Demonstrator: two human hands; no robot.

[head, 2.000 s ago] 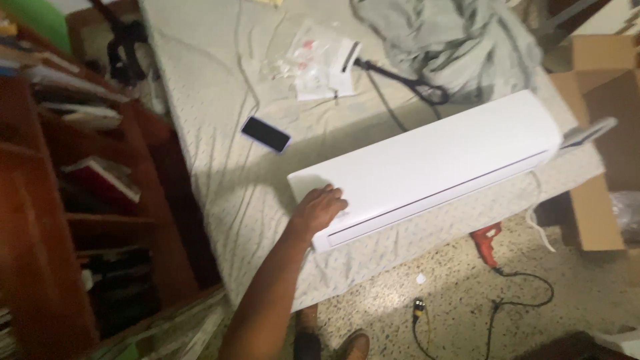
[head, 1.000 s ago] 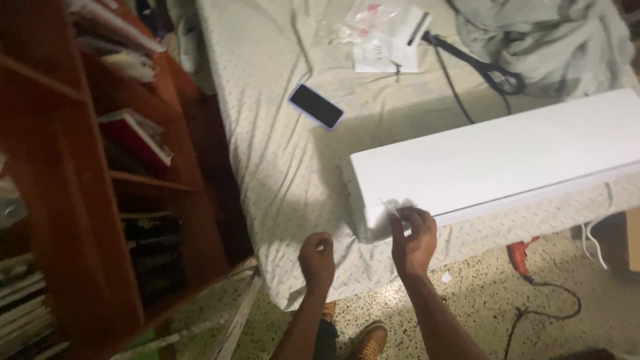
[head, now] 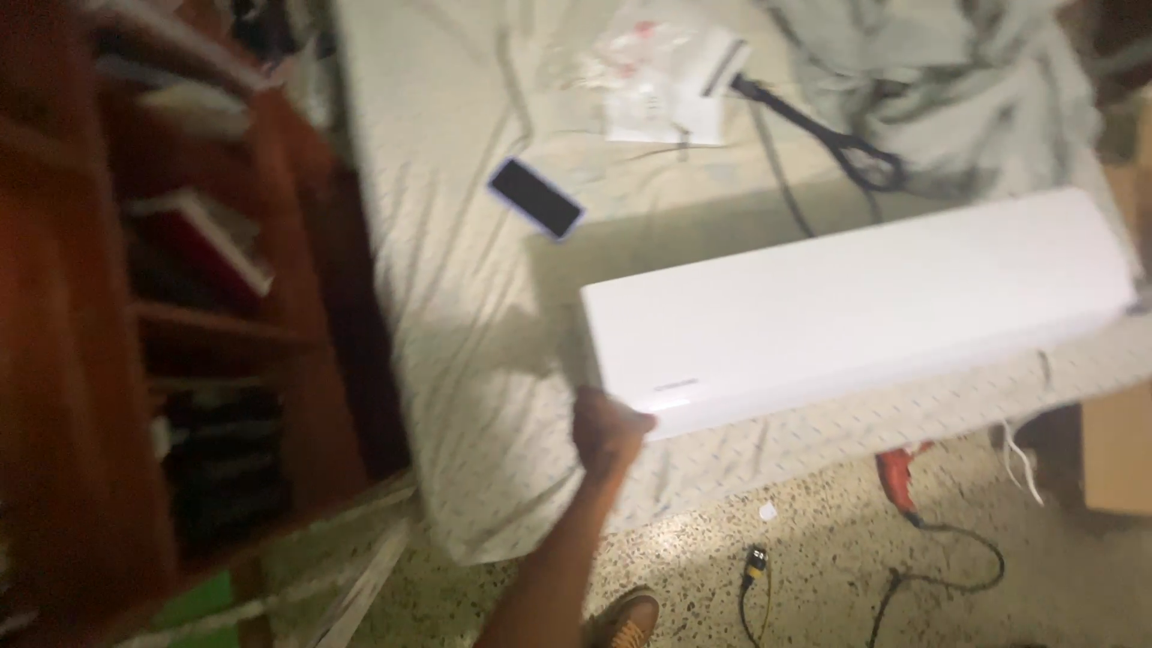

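A white split air conditioner's indoor unit (head: 855, 315) lies on a bed with a pale patterned sheet (head: 468, 432). My left hand (head: 612, 432) grips the unit's near left corner, thumb on the front face and the other fingers around the end, partly hidden. Small dark lettering shows on the casing by the thumb. My right hand is out of view. A phone with a dark screen (head: 537, 198) lies beyond the unit to the left. Behind the unit are a clear plastic bag with papers (head: 661, 90) and a black cable or strap with a looped end (head: 823, 135).
A wooden shelf with books (head: 306, 396) stands at the left. Grey crumpled cloth (head: 954, 81) covers the bed's far right. On the speckled floor are a red corded power tool (head: 896, 481), a cable with a black and yellow plug (head: 754, 565), a cardboard box (head: 1116, 450) and my shoe (head: 634, 621).
A second ago my right hand was at the unit's left corner and my left hand was apart from it. Now my left hand grips that corner, and the right has left the view.
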